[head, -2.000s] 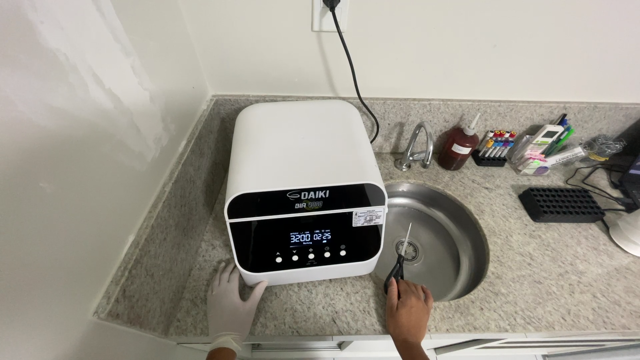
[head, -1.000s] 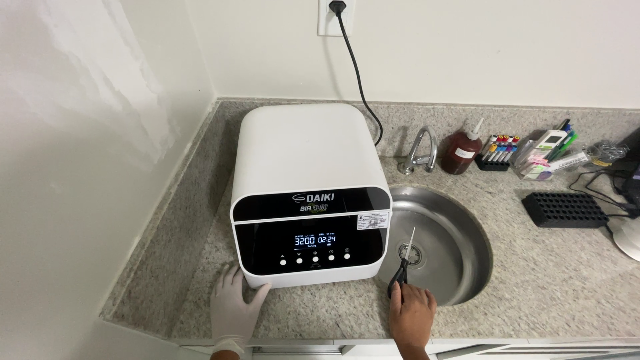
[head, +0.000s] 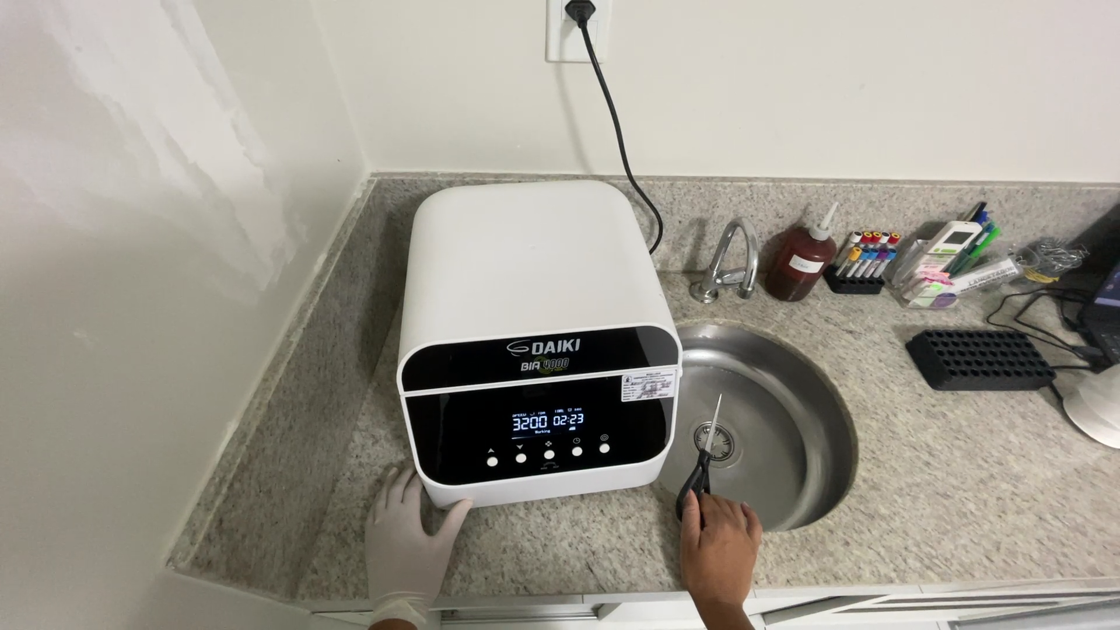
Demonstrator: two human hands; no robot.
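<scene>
A white Daiki centrifuge (head: 534, 254) stands on the granite counter, its lid closed and its display (head: 548, 423) lit. My left hand (head: 408, 538), in a pale glove, rests at the machine's lower left front corner with thumb and fingers apart; it holds nothing. My bare right hand (head: 721, 547) grips the black handles of a pair of scissors (head: 700, 472) at the front rim of the round steel sink (head: 827, 437). The scissors' blades are together and point away from me over the basin, above the drain as seen from here.
Behind the sink stand a chrome faucet (head: 728, 262), a brown squeeze bottle (head: 801, 260), a rack of capped tubes (head: 860, 271) and a holder with pens (head: 934, 271). A black tube rack (head: 980, 360) and cables lie at right. A power cord (head: 615, 114) runs behind the centrifuge.
The timer on the display has counted down by a couple of seconds. Both hands have stayed in place, the right one on the scissors.
</scene>
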